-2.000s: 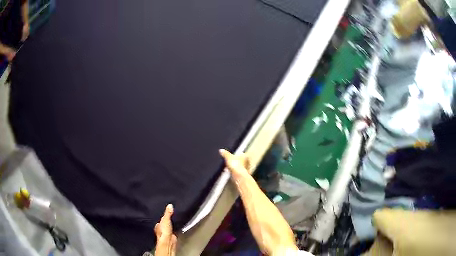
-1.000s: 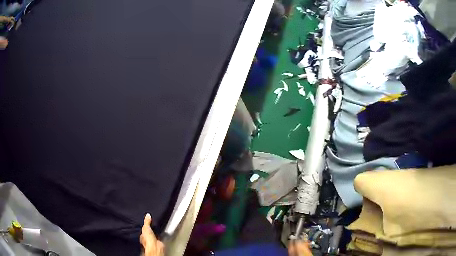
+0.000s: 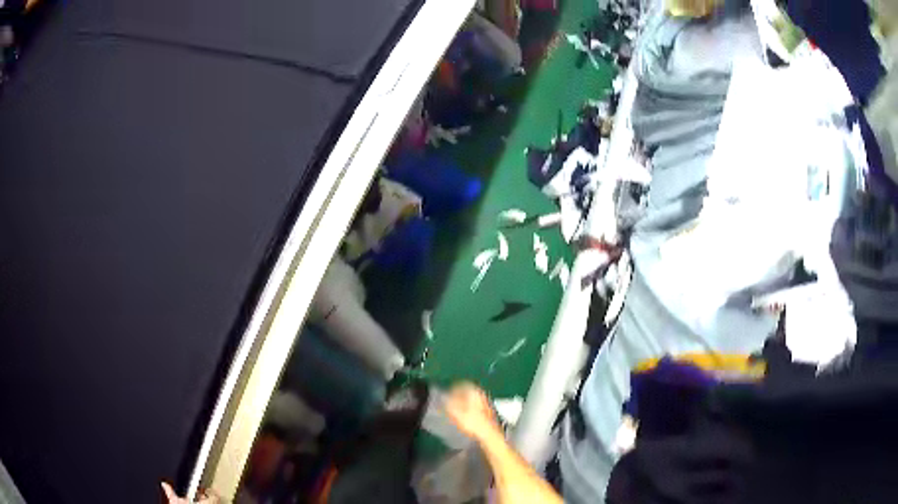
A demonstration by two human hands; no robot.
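The wide black fabric [image 3: 177,197] lies over the cutting table, with a thin raised fold or seam line across it near the top. Its dark edge runs beside the pale table border [image 3: 295,251], with a narrow white strip of underlay along it. My left hand [image 3: 182,495] is at the bottom edge of the picture by the near end of the border, mostly cut off; its grip cannot be told. My right hand [image 3: 473,409] is off the table, over the aisle to the right, blurred, with fingers unclear and nothing plainly seen in it.
Rolls and bundled cloth [image 3: 359,320] sit below the table border. The green floor [image 3: 482,276] has scattered white scraps. A long pale roll or pole [image 3: 561,359] runs along the aisle. Grey-blue fabric [image 3: 655,226], white material [image 3: 778,167] and dark cloth lie to the right.
The view has shifted right and along the table. The fold line on the fabric shows again. My right hand has left the table border and is over the aisle; my left hand is now nearly out of view.
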